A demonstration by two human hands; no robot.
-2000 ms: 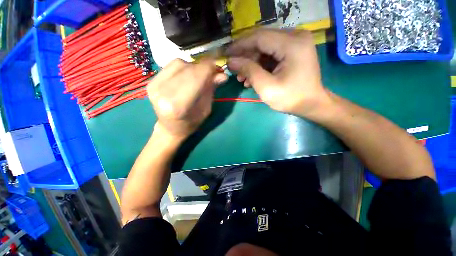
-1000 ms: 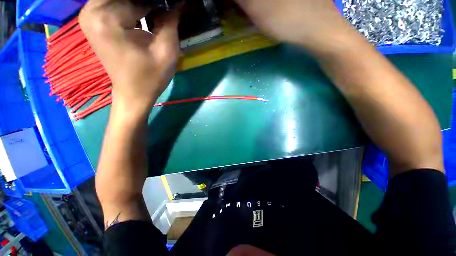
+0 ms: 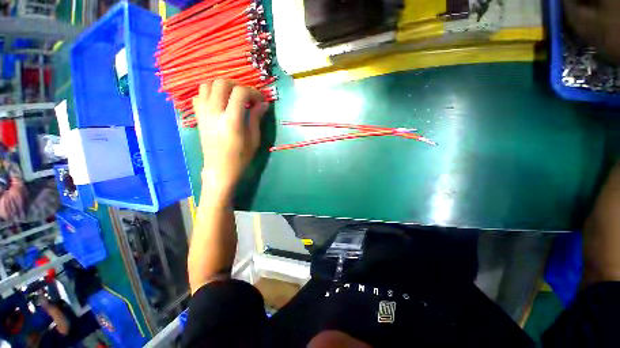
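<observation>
My left hand (image 3: pixel 228 129) is at the near edge of a pile of red leads (image 3: pixel 207 54), fingers bent over them; whether it grips one is hidden. The pile's right-hand ends are silver and dark. Two thin red leads (image 3: pixel 333 138) lie on the green mat, crossing near their silver right ends. My right hand (image 3: pixel 593 24) is dark, blurred and cut off at the top right corner, over the blue terminal tray (image 3: pixel 559 75) of silver pieces. Its fingers cannot be made out.
The crimping machine's base with its yellow edge (image 3: pixel 435 60) stands behind the mat. A blue supply bin (image 3: pixel 158 122) with a white box (image 3: pixel 109 155) stands at the left. The bench's front edge runs close to my body.
Both hands have left the machine area: my left hand has come down to the pile, my right has moved right to the tray. Two leads now show separately on the mat. The view has shifted.
</observation>
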